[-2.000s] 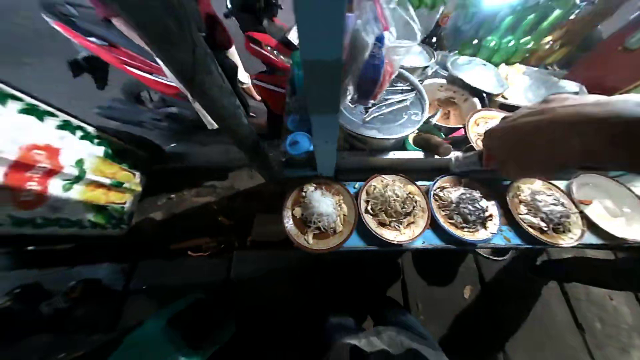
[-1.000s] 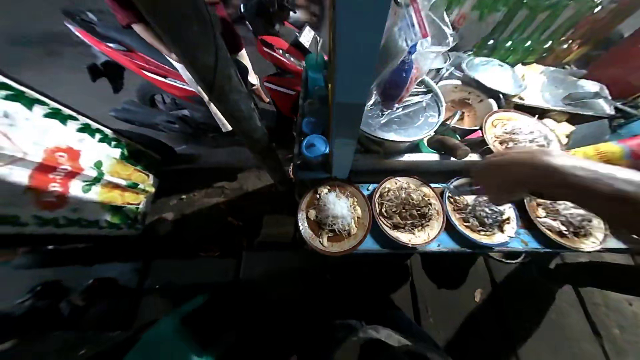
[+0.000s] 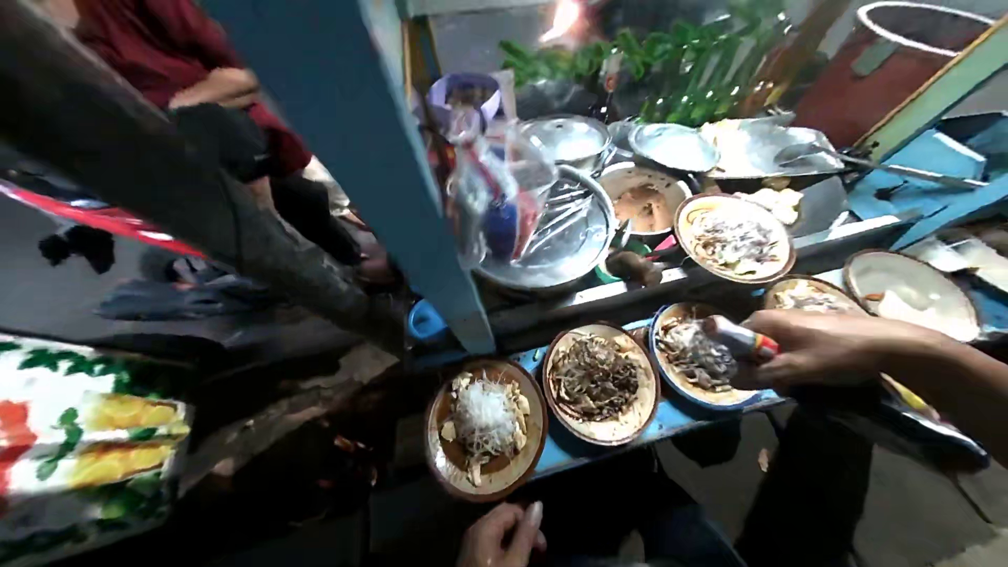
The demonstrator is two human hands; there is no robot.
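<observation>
My right hand [image 3: 819,346] grips a small packet [image 3: 740,339] with a red and yellow end, tilted over a blue-rimmed plate of dark-topped food [image 3: 693,354]. My left hand [image 3: 504,535] is low in the view, below a brown-rimmed plate [image 3: 486,472] of food topped with white shreds; nothing can be made out in it. Between these two plates lies a plate of food with dark shredded topping [image 3: 602,382]. Another plate of food [image 3: 811,295] is partly hidden behind my right hand. Farther right is a white plate [image 3: 917,295] with a little something pale on it.
Behind the narrow blue shelf [image 3: 583,453] stand a metal pot [image 3: 551,236] under clear plastic, a bowl of brown sauce [image 3: 646,201], a raised plate of food [image 3: 736,236] and a metal tray with a ladle [image 3: 756,153]. A blue post [image 3: 417,181] rises at left. A person in red [image 3: 181,71] is beyond.
My left hand has come into view at the bottom. The packet now shows in my right hand, over the blue-rimmed plate. The view has moved closer to the plates.
</observation>
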